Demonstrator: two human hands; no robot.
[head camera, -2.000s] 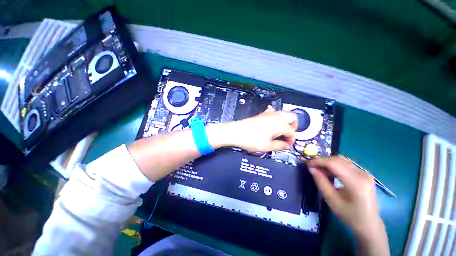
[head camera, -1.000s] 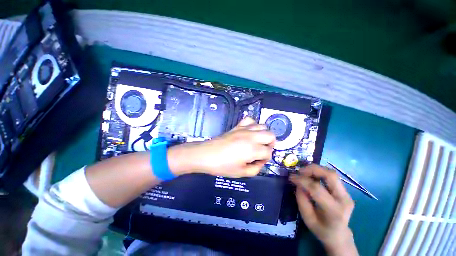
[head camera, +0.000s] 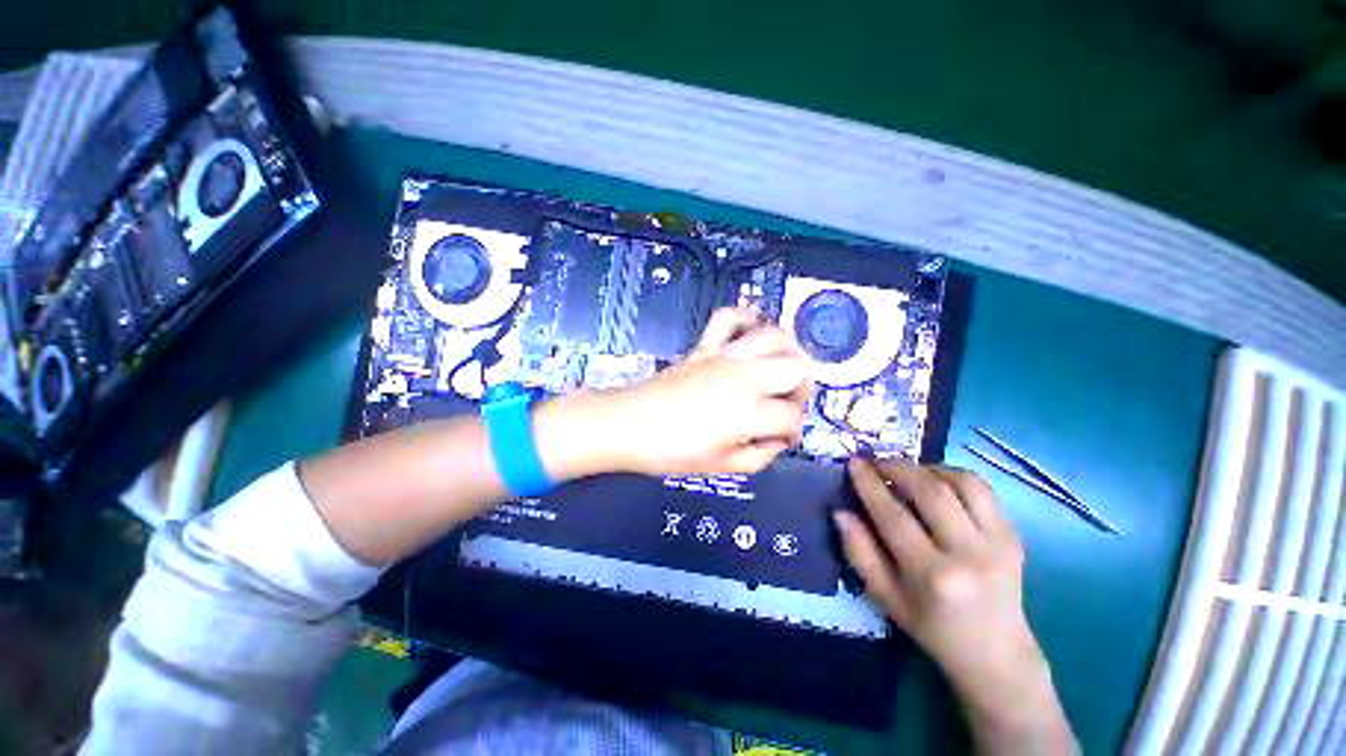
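Observation:
An open laptop (head camera: 620, 318) lies innards up in front of me, with a black battery pack (head camera: 635, 547) on the side nearest me and a cooling fan (head camera: 834, 325) at the upper right. My left hand (head camera: 731, 399), with a blue wrist strap (head camera: 515, 440), is over the board beside the right fan, fingers bent down; what its fingertips touch is hidden. My right hand (head camera: 937, 554) rests at the battery's upper right corner, fingertips on the edge by the board; whether it holds anything cannot be seen. Thin dark wires show between the hands.
Silver tweezers (head camera: 1044, 480) lie on the green mat (head camera: 1092, 340) right of the laptop. A second open laptop (head camera: 140, 266) lies tilted at the left over a slotted tray (head camera: 74, 118). Another slotted tray (head camera: 1277, 488) stands at the right. A grey-white rail (head camera: 768, 163) runs behind.
The view has shifted. My right hand has flattened onto the battery's upper right corner. The yellow spot below the right fan no longer shows clearly. My left hand stays near the right fan.

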